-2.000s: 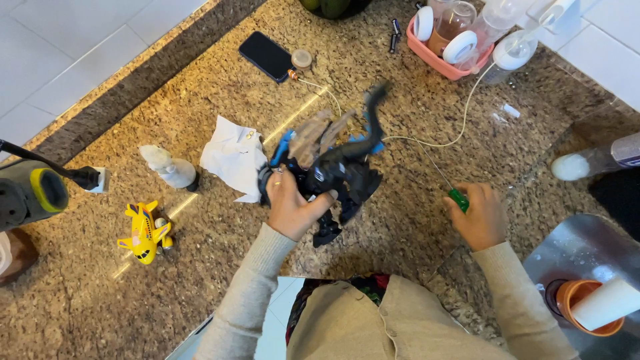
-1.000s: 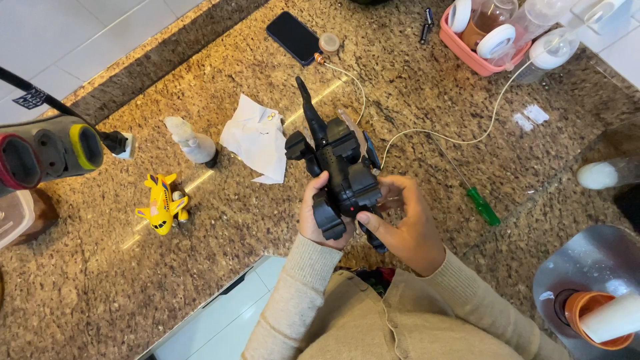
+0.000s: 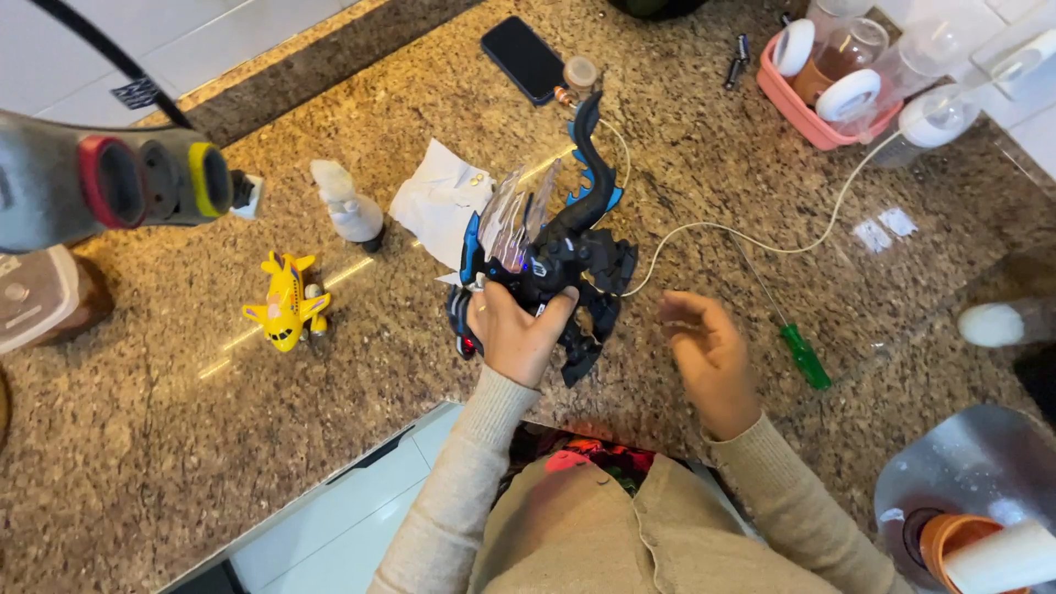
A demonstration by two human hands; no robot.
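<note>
My left hand [image 3: 516, 330] grips a black and blue toy dragon [image 3: 569, 256] with clear wings, a curved tail and small lit red and blue lights. My right hand [image 3: 711, 359] is right of the toy, holding nothing, its fingers apart and slightly bent. Farther right lies a screwdriver with a green handle [image 3: 804, 356], its thin shaft pointing up and left. White paper [image 3: 441, 198] with small screws on it lies beyond the dragon, which partly covers its edge. A yellow toy airplane [image 3: 286, 304] sits at the left.
A black phone [image 3: 525, 59], a small round lid [image 3: 580, 73] and batteries [image 3: 736, 62] lie at the back. A pale cable [image 3: 771, 245] runs over the granite counter. A pink basket [image 3: 784, 107] holds bottles. A white bottle [image 3: 356, 216] stands left; a metal sink [image 3: 957, 445] is at right.
The dragon was in both hands one second ago; now only my left hand holds it, and it is turned differently. My right hand has moved off it to the right. Earlier, my right hand held the green screwdriver.
</note>
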